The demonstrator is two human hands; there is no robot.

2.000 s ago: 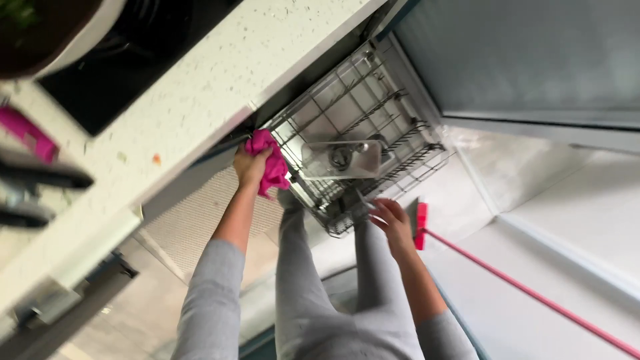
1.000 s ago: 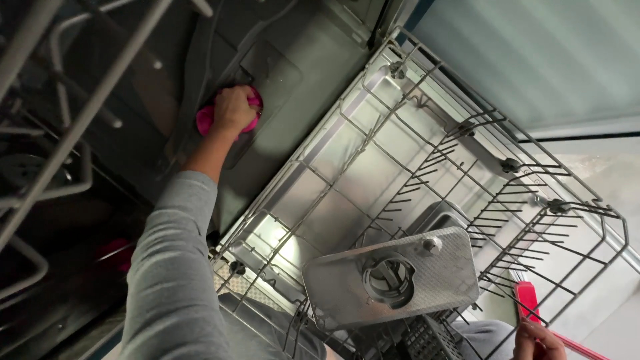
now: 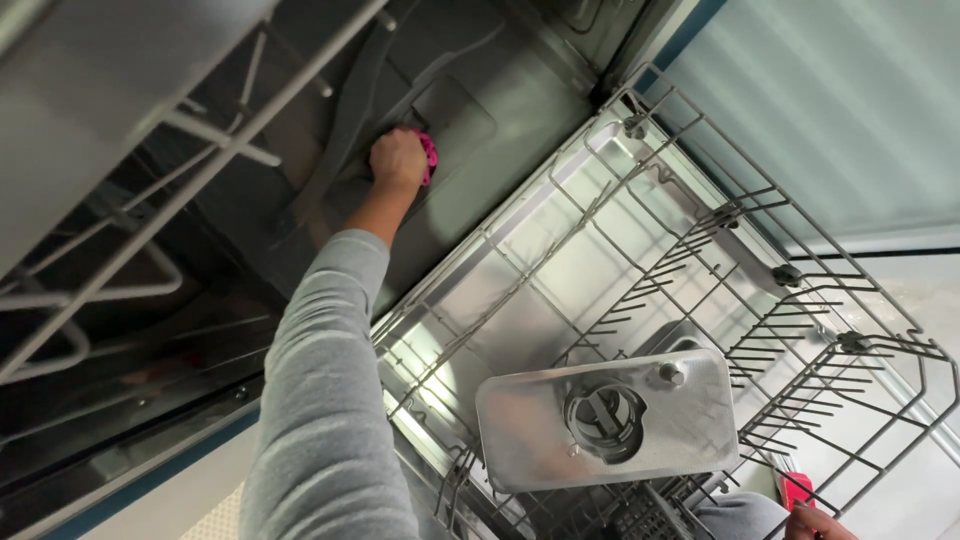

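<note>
Inside the dishwasher tub, my left hand is closed around a bunched pink cloth and presses it against the metal inner wall. My right hand is cut off by the bottom edge at the lower right, its fingers by the corner of the wire dish rack; whether it grips the wire is not plain. A metal dishwasher filter plate with a round filter opening lies on the rack, between my two hands.
The upper rack juts across the upper left, near my left forearm. Below the lower rack is the open dishwasher door. A red brush head stands beyond the rack's corner, and a ribbed pale panel is at the upper right.
From outside the dishwasher two seconds ago, my left hand has gone into the tub with the pink cloth. The view has moved much closer. My right hand now shows only at the bottom edge.
</note>
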